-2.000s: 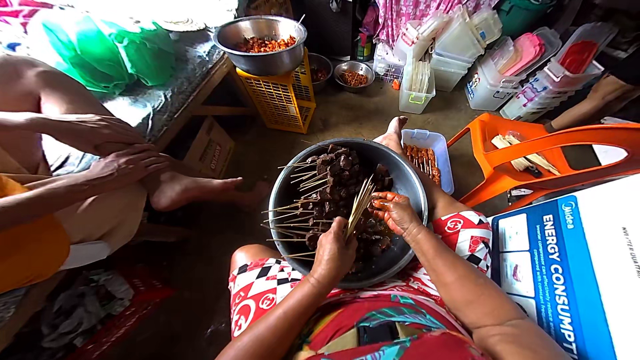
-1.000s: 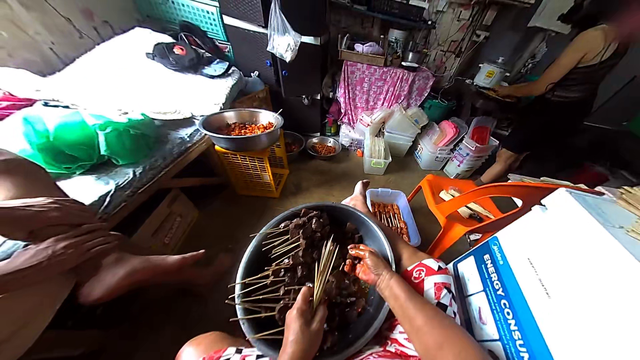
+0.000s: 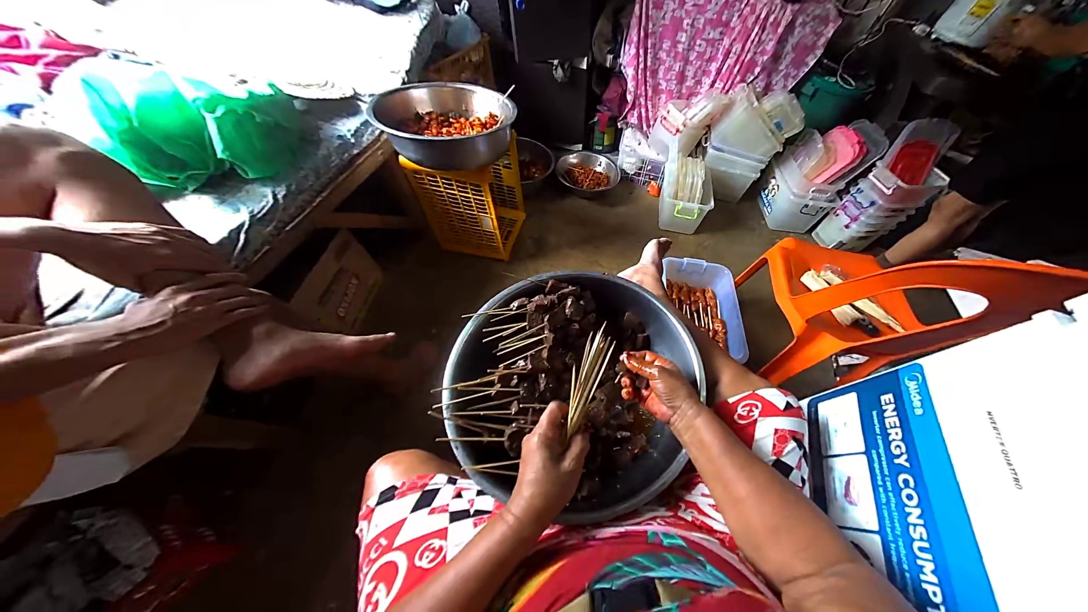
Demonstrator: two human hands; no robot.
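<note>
A large metal basin (image 3: pixel 571 512) rests on my lap between my legs. Dark cubes of meat (image 3: pixel 631 429) lie in its right part, and several skewered pieces of dark meat (image 3: pixel 544 319) are heaped at its left, their bare stick ends pointing left. My left hand (image 3: pixel 550 459) is closed around a bundle of thin bamboo sticks (image 3: pixel 588 378), which fan upward over the basin. Beside the bundle, my right hand (image 3: pixel 659 387) hovers over the basin's right side with curled, reddish wet fingers; whether they pinch anything is unclear.
Beyond the basin stands a plastic tub (image 3: pixel 731 314) of reddish skewers. An orange chair (image 3: pixel 790 297) and a white appliance (image 3: pixel 1003 459) are at right. A metal bowl (image 3: pixel 442 153) of red food tops a yellow crate (image 3: pixel 463 208). Another person's hands (image 3: pixel 183 314) rest on their leg at left.
The view has tilted up and back down. My left hand keeps the stick bundle throughout, and my right hand stays near it over the basin.
</note>
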